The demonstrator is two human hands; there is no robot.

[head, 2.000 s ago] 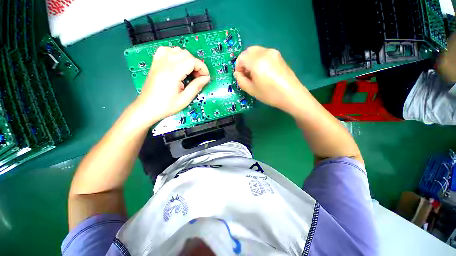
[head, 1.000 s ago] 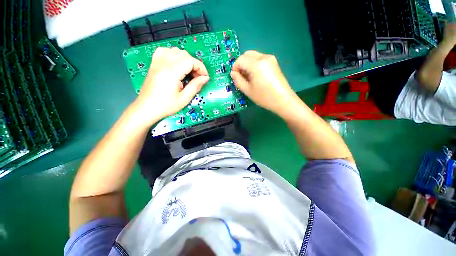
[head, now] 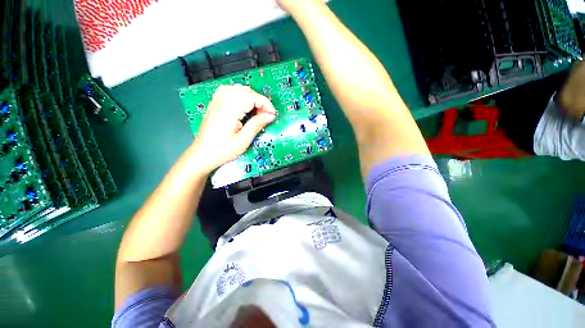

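Note:
A green circuit board (head: 295,96) with blue, black and silver parts lies on a black board holder (head: 234,63) in front of me. My left hand (head: 237,118) is over the left and middle of the board with thumb and fingertips together; whether something tiny is between them is hidden. My right arm reaches forward past the board's right side. My right hand (head: 290,2) is mostly cut off by the top edge, at the white component sheet (head: 186,32), which has rows of red parts at its left.
Stacked boards (head: 58,154) lean at the left, with a small separate board (head: 102,101) beside them. Black ribbed holders (head: 474,45) stand at the right. Beyond the bench edge are a red stool (head: 471,131) and another person's sleeve (head: 559,138).
My right hand has left the board's right side and moved forward to the top edge of the picture. My left hand holds its pose over the board. The whole view has shifted slightly.

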